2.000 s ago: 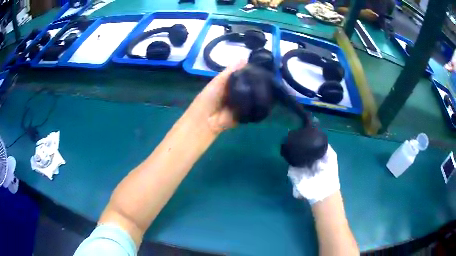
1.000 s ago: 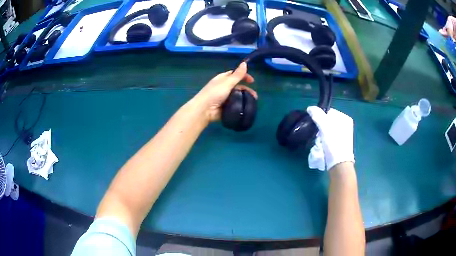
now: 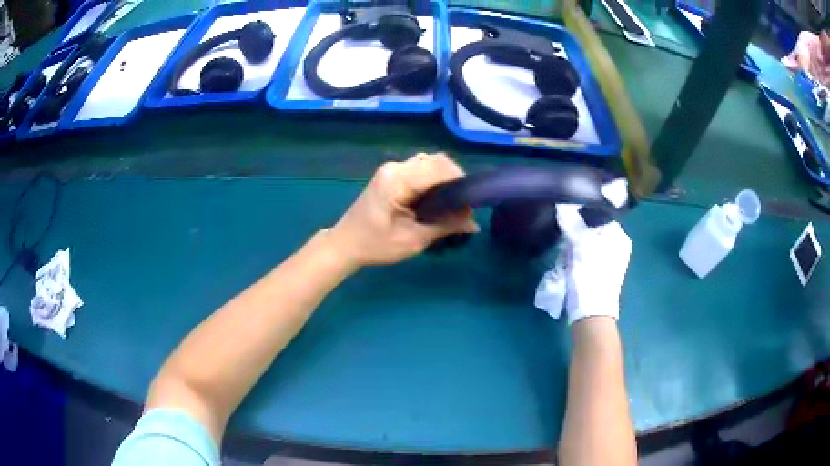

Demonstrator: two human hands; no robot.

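A black over-ear headset (image 3: 523, 187) is held above the green bench, its headband crossing between my hands and blurred. My bare left hand (image 3: 405, 211) grips its left end, and the ear cup there is mostly hidden under my fingers. My right hand (image 3: 596, 264), in a white glove, holds the right end. The other ear cup (image 3: 525, 226) hangs beside the glove. A white wiping cloth (image 3: 551, 289) shows at the glove's left side.
Blue trays (image 3: 355, 106) with white liners line the back, several holding headphones. A white bottle (image 3: 710, 241) and a white-edged rectangle (image 3: 805, 254) are at right. A crumpled white heap (image 3: 55, 293) and a cable (image 3: 27, 246) lie at left. A green post (image 3: 710, 100) stands back right. A person's hand (image 3: 808, 53) shows far right.
The headset has turned from an upright arch to a nearly level headband. My left hand has rolled over its end. The whole view has shifted, so the trays and bottle appear further left.
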